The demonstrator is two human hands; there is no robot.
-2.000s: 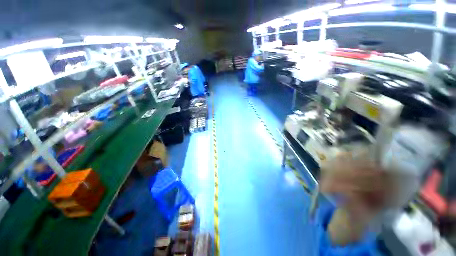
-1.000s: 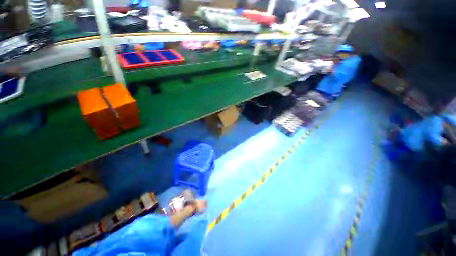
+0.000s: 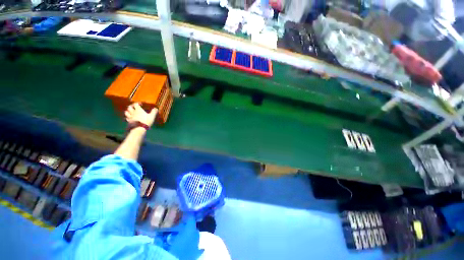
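Note:
Two orange block-like stacks of fixtures [image 3: 152,87] stand side by side on the green bench, left of centre, with a narrow gap between them. The right one shows a ribbed side. My left hand [image 3: 140,116], bare with a dark band at the wrist, reaches over the bench edge to their near face. Its fingers are spread and it seems to touch them; exact contact is unclear. My right hand is not in view.
A bench post [image 3: 169,56] rises just behind the stacks. A red-rimmed tray [image 3: 241,61] lies beyond. White-framed parts [image 3: 358,140] lie bench right. A blue stool [image 3: 200,189] and rows of weighted fixtures [image 3: 40,179] stand on the floor, with a parts tray [image 3: 364,229] at right.
The view has swung left from the aisle to the bench. My left hand has moved from low near the floor up to the orange stacks. The blurred hand at the right is gone from view.

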